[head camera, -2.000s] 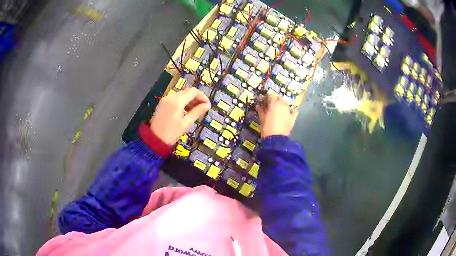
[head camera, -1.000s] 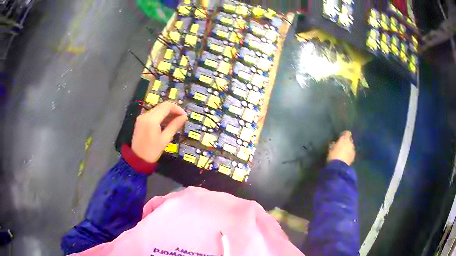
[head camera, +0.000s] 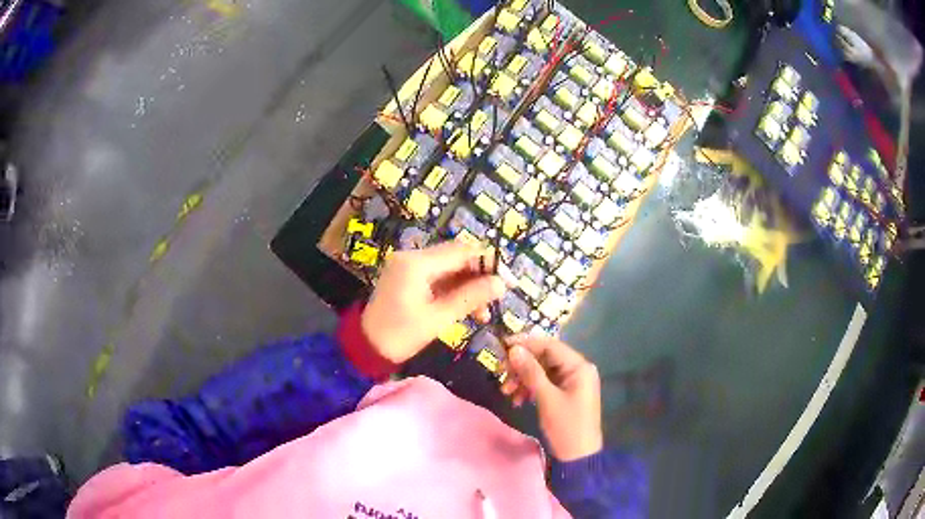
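Observation:
Many small circuit boards (head camera: 548, 162) with yellow and grey-white parts stand in rows on the board tray (head camera: 355, 211). Black lead wires (head camera: 394, 96) stick up at the tray's left edge, and red lead wires (head camera: 612, 99) cross the far rows. My left hand (head camera: 426, 302) is over the near part of the tray, its thumb and fingertips pinching near a dark wire. My right hand (head camera: 556, 390) is at the tray's near right corner, its fingertips closed on a board's edge or wire; the fingers hide which.
Right of the tray, a shiny yellow tape patch (head camera: 766, 253) sticks to the bench. A tape ring (head camera: 710, 10) lies beyond. More boards (head camera: 850, 203) stand on a black sheet at the right. A white line (head camera: 811, 405) curves along the bench.
My right hand has come back from the bench on the right to the tray's near corner. My left hand has moved right over the near rows. The view has shifted.

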